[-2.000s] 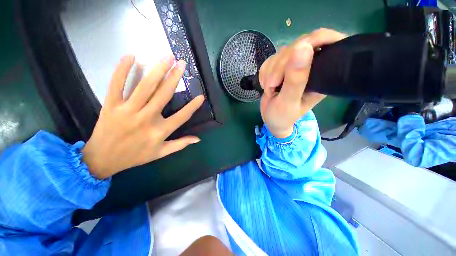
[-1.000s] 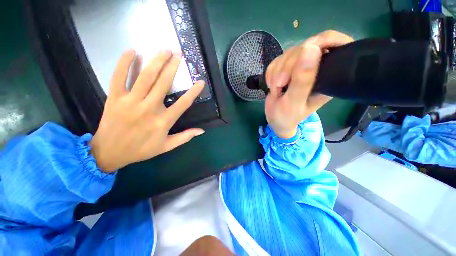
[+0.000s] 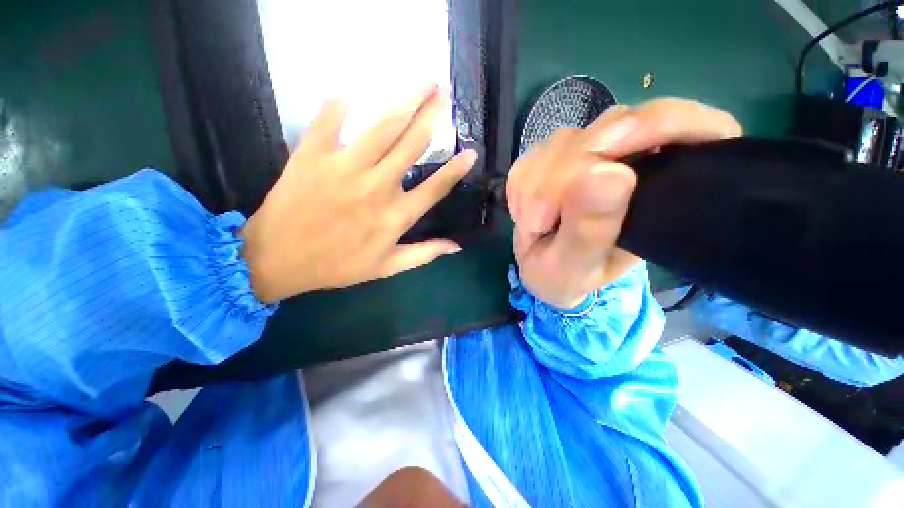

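My left hand (image 3: 347, 203) lies flat with its fingers spread on the bright silver-white device unit (image 3: 352, 50), set in a black frame (image 3: 220, 109). A dark patterned strip (image 3: 468, 74) runs along the unit's right side. My right hand (image 3: 585, 198) is closed around a thick black electric screwdriver (image 3: 773, 223), whose body points right. Its narrow end points left toward the frame's lower right corner; the tip is hard to make out. The round screw dish (image 3: 565, 107) lies behind my right hand, which hides its lower part.
The dark green bench (image 3: 694, 50) carries a small yellowish speck (image 3: 647, 80) beyond the dish. A black cable (image 3: 818, 45) and a blue object (image 3: 864, 91) are at the upper right. Another blue sleeve (image 3: 843, 352) and a white box-like surface (image 3: 763, 417) are at the right.
My right hand and the screwdriver have moved off the screw dish, left toward the frame's corner. The unit, dish and left hand appear further right in the picture. My left hand stays on the unit.
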